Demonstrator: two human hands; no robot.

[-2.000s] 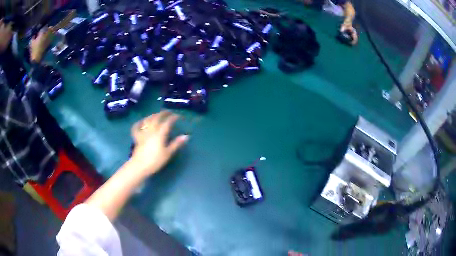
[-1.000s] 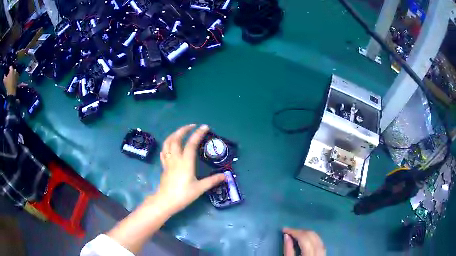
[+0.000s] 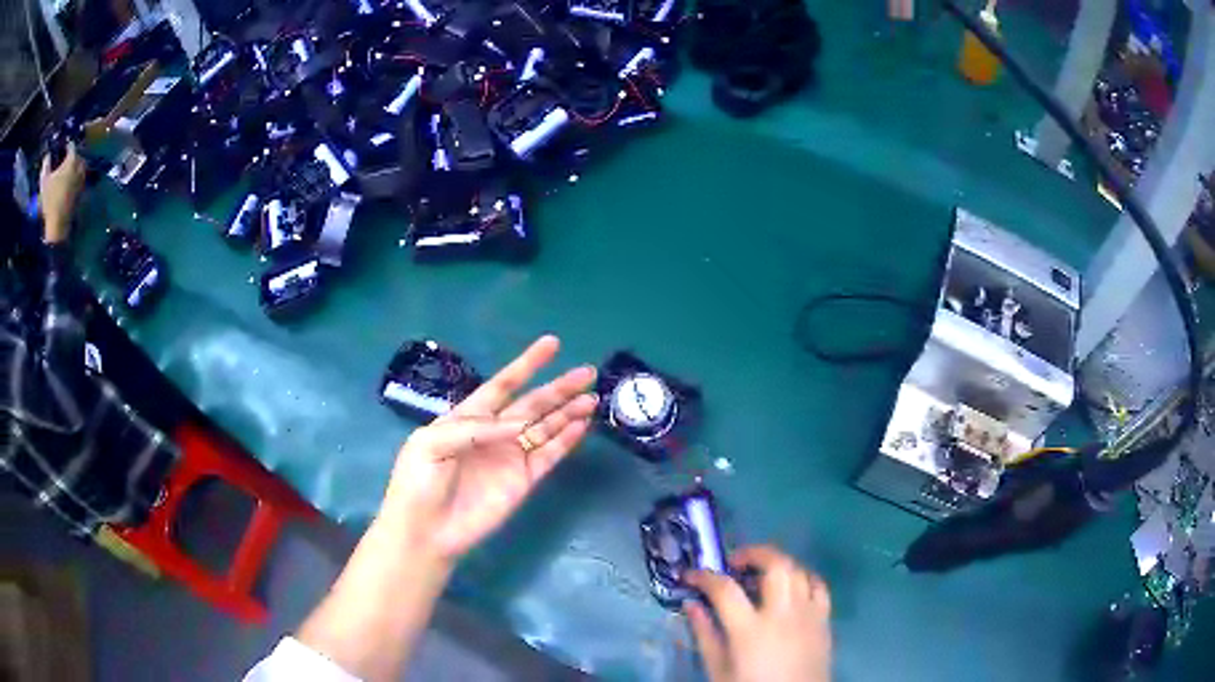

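Note:
A black rear housing half (image 3: 666, 544) with a light cylinder along its side lies on the green mat. My right hand (image 3: 770, 616) is at its lower right edge, fingertips on or against it; whether it grips is unclear. A black front shell (image 3: 645, 402) with a silver-white round driver lies just above, a thin wire between the two. My left hand (image 3: 488, 460) is open and empty, palm up, fingers apart, left of the front shell. Another rear half (image 3: 426, 378) lies behind my left hand, partly covered by it.
A large pile of black units (image 3: 466, 136) fills the upper left. A metal screw feeder (image 3: 979, 366) stands at right with a black screwdriver (image 3: 1006, 513) beside it. A cable hangs at upper right. Another person's hand (image 3: 59, 193) and a red stool (image 3: 220, 513) are at left.
My left hand has come off the rear half and turned palm up. My right hand has moved up to that rear half. The camera view has shifted slightly.

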